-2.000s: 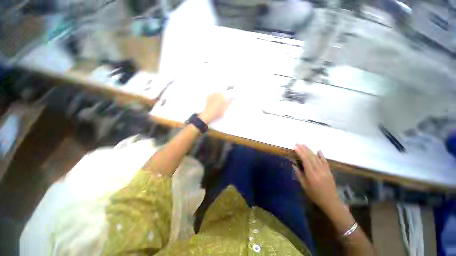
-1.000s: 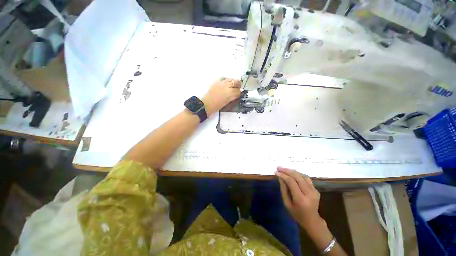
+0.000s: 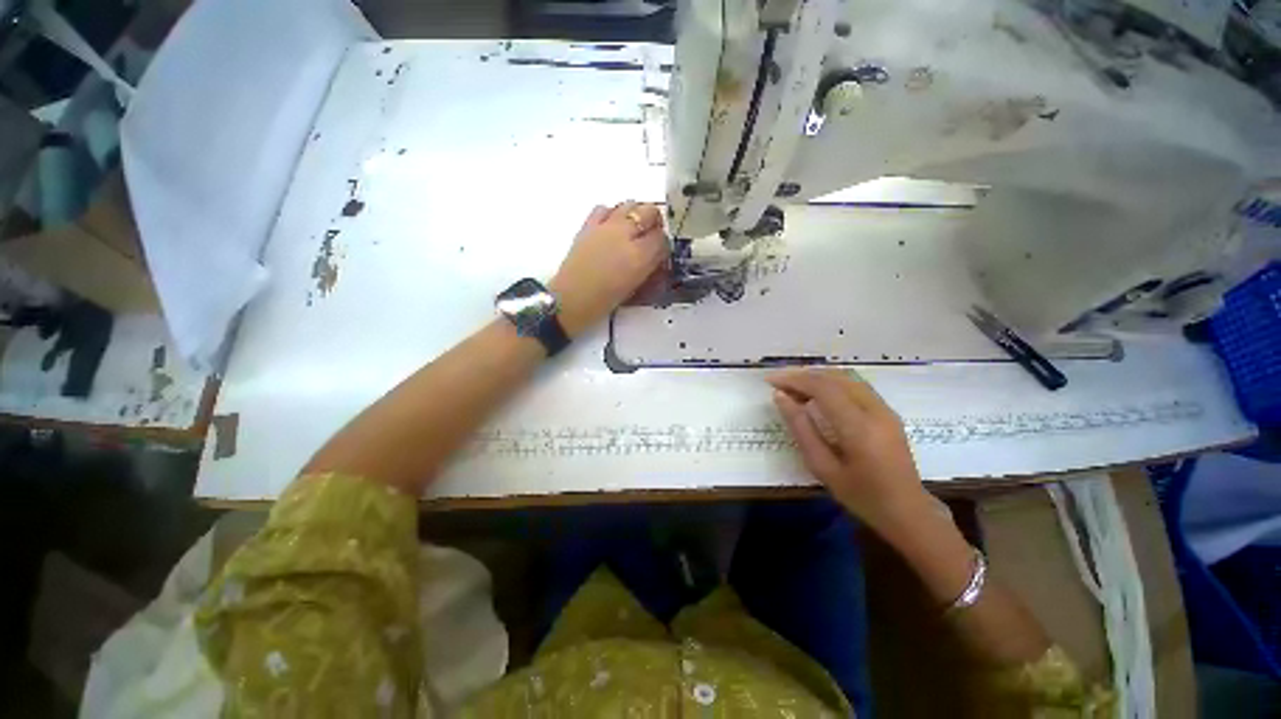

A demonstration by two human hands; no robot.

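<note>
The off-white sewing machine stands on the worn white table. My left hand, with a watch at the wrist, is at the left side of the presser foot and needle area. Its fingertips are partly hidden behind the machine head, so I cannot tell whether they hold anything. My right hand rests over the printed measuring scale near the table's front edge, fingers loosely bent; no object shows in it. Dark thread snips lie on the table right of the needle area.
A white sheet stands at the table's left end. A blue plastic basket is at the right end. White fabric strips lie on a brown carton below right. Cream cloth is heaped below left. Another machine table is at far left.
My right hand has moved from the table's front edge up onto the tabletop. My left hand stays beside the needle area, after moving there from the open tabletop at left. The view has steadied and shifted.
</note>
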